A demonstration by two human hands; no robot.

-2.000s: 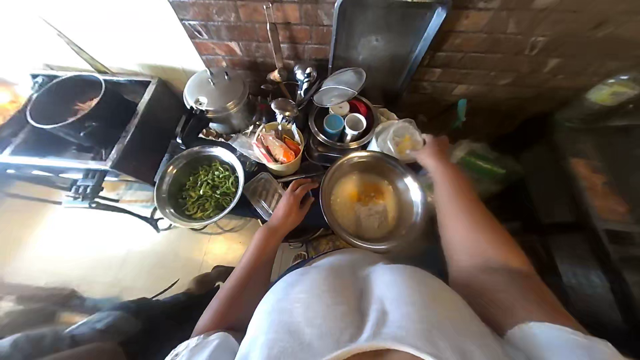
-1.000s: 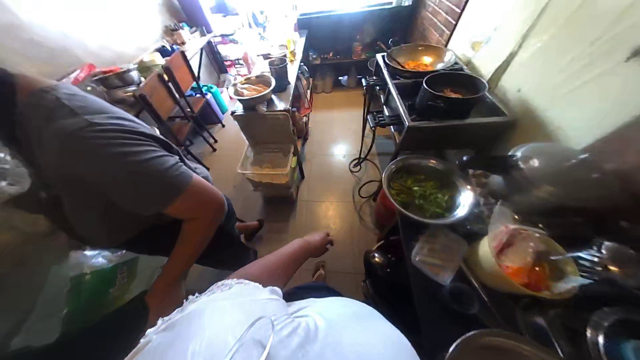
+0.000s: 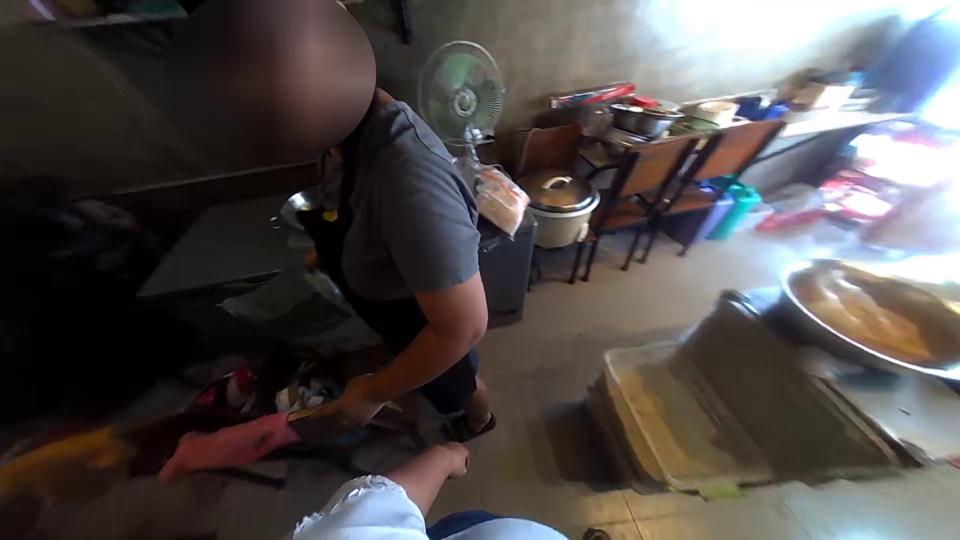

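Only one of my hands shows, at the bottom of the view, past a white sleeve with a frilled edge. It appears to be my left hand, low over the tiled floor; its fingers look curled, and whether anything is in them cannot be told. Just ahead of it stands a person in a grey T-shirt and dark apron, one hand lowered near a pink cloth. My right hand is out of view.
A clear plastic bin and a large metal bowl of food are at the right. Behind the person are a standing fan, a lidded rice cooker and wooden chairs.
The view has swung far from the counter toward the room and the other person. Two seconds ago my hands were beside a metal bowl at the counter; my right hand has since left view.
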